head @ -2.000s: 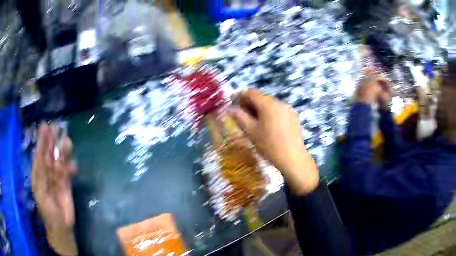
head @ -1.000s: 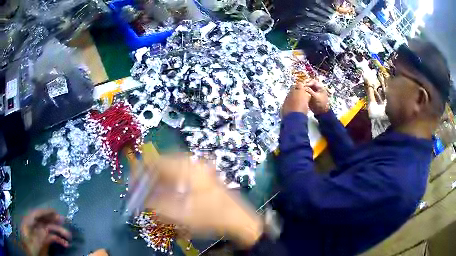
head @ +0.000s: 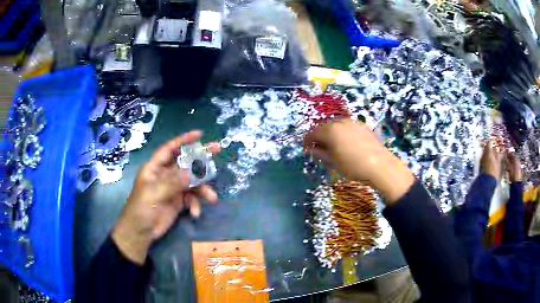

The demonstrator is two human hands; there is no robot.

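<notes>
My left hand (head: 157,195) holds a flat silver-grey plate with a round hole (head: 197,164) between thumb and fingers, left of centre. My right hand (head: 349,148) is at the lower edge of the red lead wires (head: 324,106); its fingertips are hidden or blurred, so I cannot tell if they grip anything. Yellow-orange lead wires (head: 355,216) lie below my right hand. Small clear plastic pieces (head: 260,121) lie in a loose pile between my hands. An orange pad (head: 230,266) with silver slivers is at the near edge.
A blue tray (head: 56,177) with parts stands at left, with loose plates (head: 109,136) beside it. A big plate heap (head: 426,112) is at right. A black box device (head: 183,41) and dark plastic bag (head: 260,56) are behind. Another person's hands (head: 500,163) are at far right.
The view has swung left. My left hand has risen from the lower left and now shows a plate. My right hand has moved from above the yellow-orange wires to the red wires.
</notes>
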